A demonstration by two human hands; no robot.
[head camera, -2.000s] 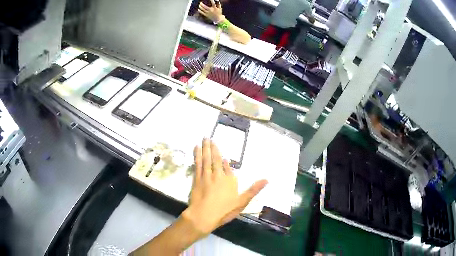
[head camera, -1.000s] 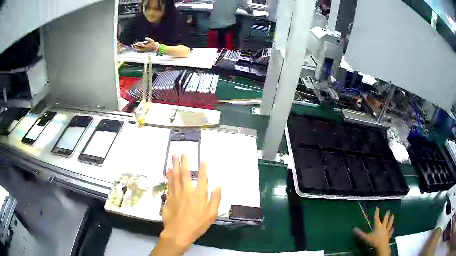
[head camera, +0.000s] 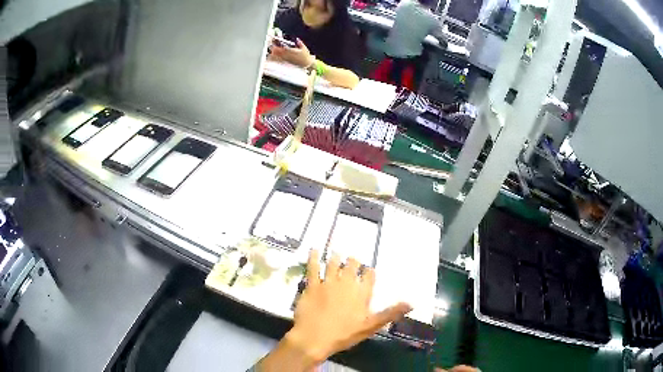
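Note:
A black-rimmed phone frame with a pale centre (head camera: 355, 234) lies on the white plate (head camera: 411, 251). My left hand (head camera: 336, 306) is palm down over its near end, fingers slightly apart and thumb out to the right. It grips nothing visible; the frame's near edge is hidden under the fingers. A second phone frame (head camera: 287, 212) lies just left of it. A bit of skin at the bottom edge (head camera: 458, 369) seems to be my right hand, almost wholly cut off.
More phone frames (head camera: 177, 166) lie on the conveyor (head camera: 211, 190) at left. A worn block (head camera: 251, 270) is at the near side. A metal post (head camera: 501, 138) and black tray (head camera: 541, 280) are at right. Racked panels (head camera: 349, 131) and a person (head camera: 331, 36) are behind.
A second frame now lies left of the one at my left hand. The view has turned left since one second ago. The hand seen low at right is now almost out of view.

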